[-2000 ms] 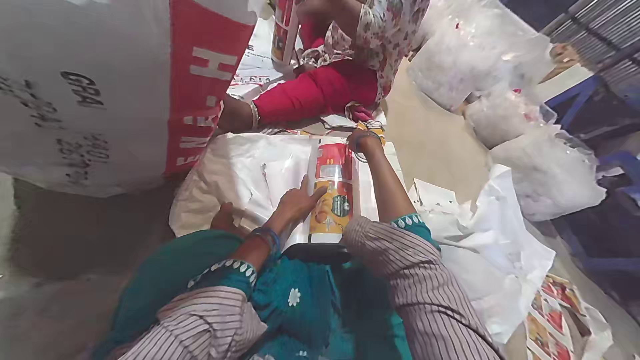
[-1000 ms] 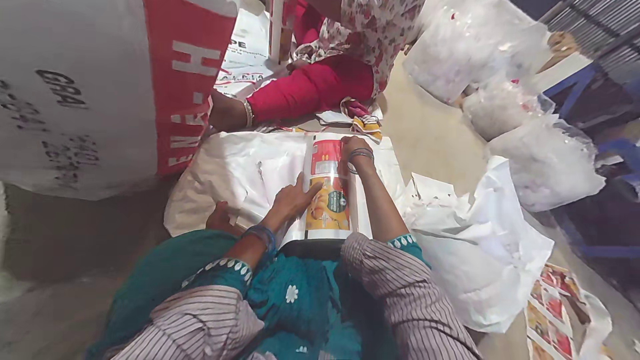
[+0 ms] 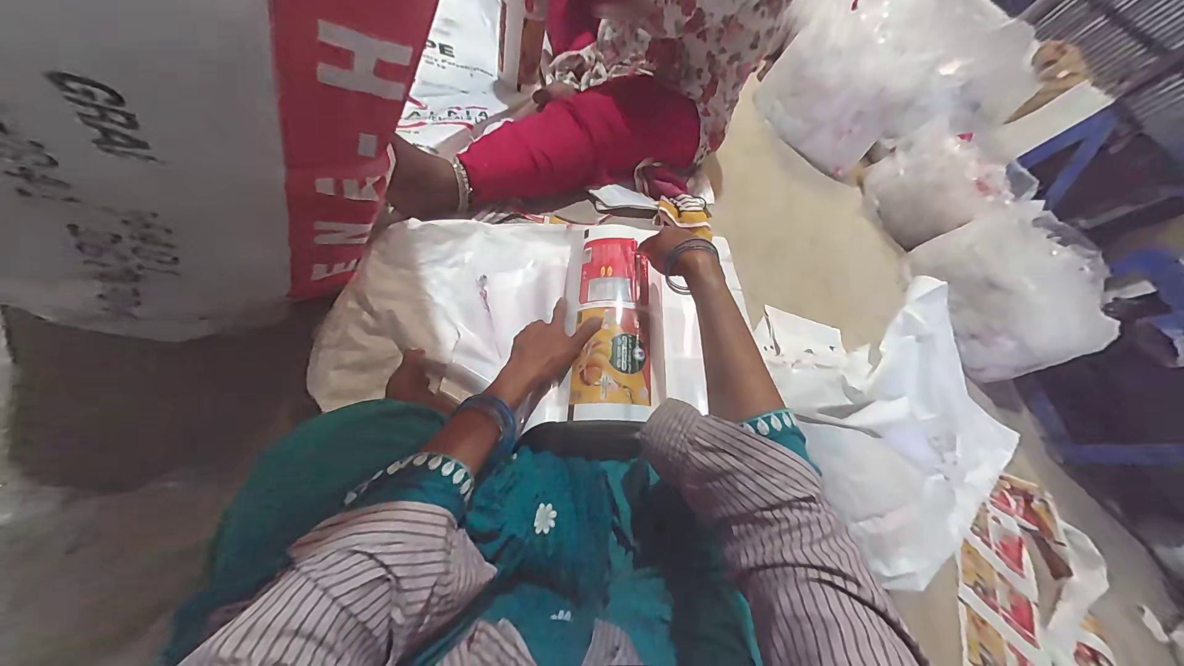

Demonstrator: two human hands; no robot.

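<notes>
A printed plastic packaging sheet [image 3: 614,356], red above and yellow below, lies in front of my lap on white sheeting [image 3: 416,287]. My left hand [image 3: 546,347] rests at its left edge with the fingers apart, one fingertip on the print. At the sheet's upper right edge is my right hand [image 3: 668,250], its fingers bent; whether they pinch the film cannot be made out. Bangles circle both wrists.
A large white and red sack [image 3: 342,120] stands at the left. Another person's leg in red cloth [image 3: 583,139] lies just beyond the sheeting. Filled clear bags [image 3: 1017,287], crumpled white sheeting [image 3: 888,444] and printed sheets [image 3: 1008,564] are at the right.
</notes>
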